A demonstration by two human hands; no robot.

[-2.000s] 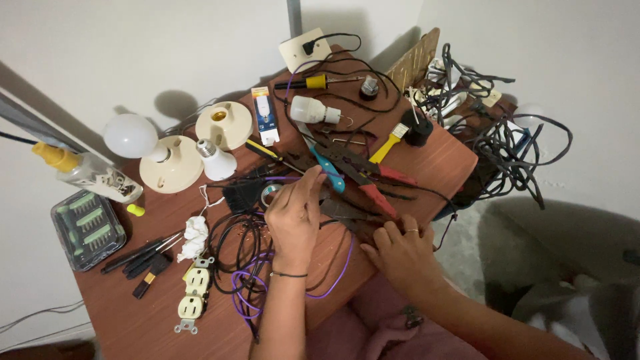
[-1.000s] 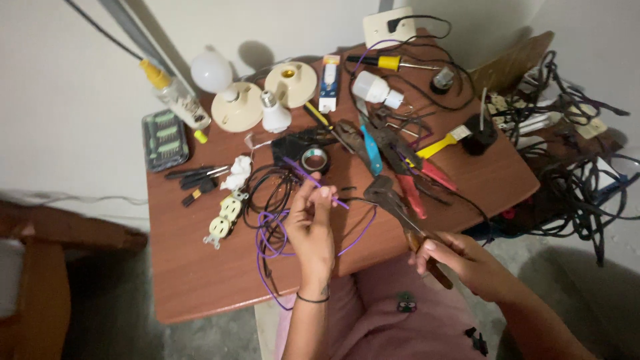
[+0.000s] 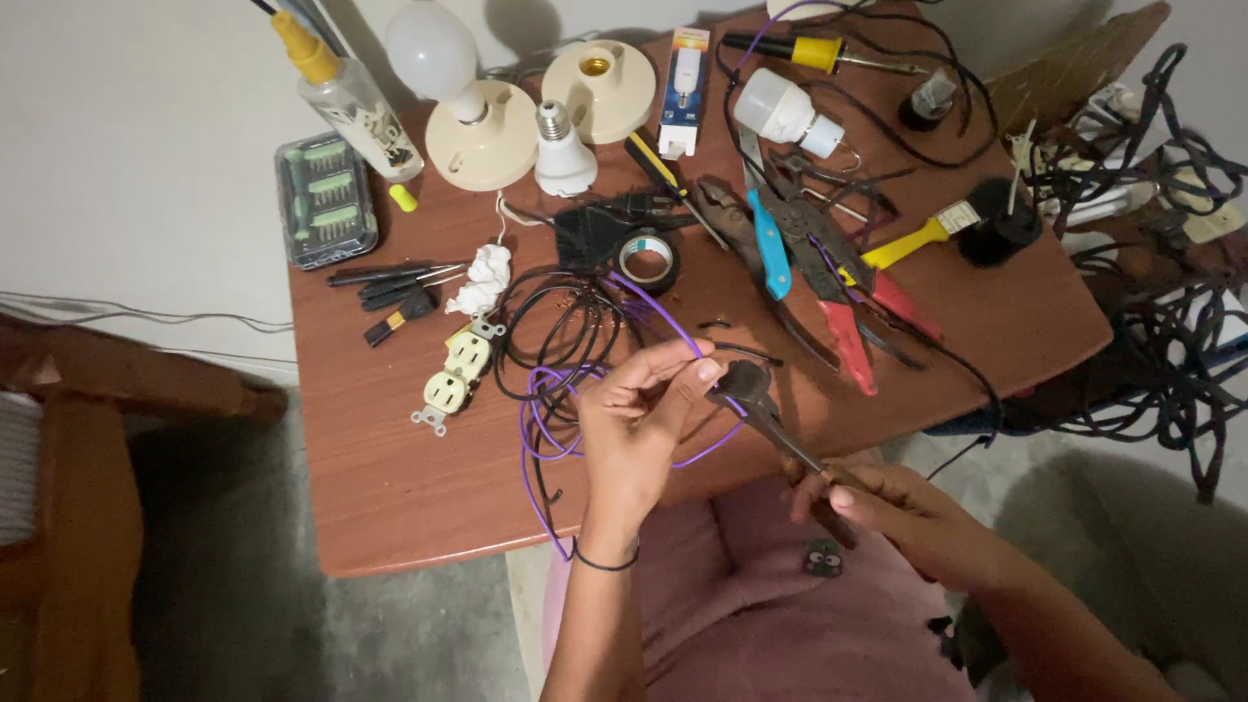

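Observation:
Between thumb and fingers my left hand (image 3: 643,409) pinches a purple wire (image 3: 663,314), whose loops lie over the table's front part. My right hand (image 3: 897,507) grips the brown handles of dark metal pliers (image 3: 780,434). The pliers' head is at the wire, just right of my left fingertips; whether the jaws touch it cannot be told. Coiled black cable (image 3: 522,331) lies left of the hand, below a roll of black tape (image 3: 646,261). A cream duplex outlet (image 3: 456,375) rests farther left. Red-handled pliers (image 3: 846,341) and a blue-handled tool (image 3: 770,244) lie beyond the hands.
Lamp holders (image 3: 483,136), an LED bulb (image 3: 565,161), a bulb box (image 3: 685,93) and a spray bottle (image 3: 356,112) stand along the back. A soldering iron (image 3: 814,51) and a yellow brush (image 3: 912,239) lie at the right. Tangled cables (image 3: 1131,234) fill the space beyond the right edge.
My right hand, low over the table beside the red-handled pliers two seconds ago, now holds brown-handled pliers at the purple wire. The view has shifted.

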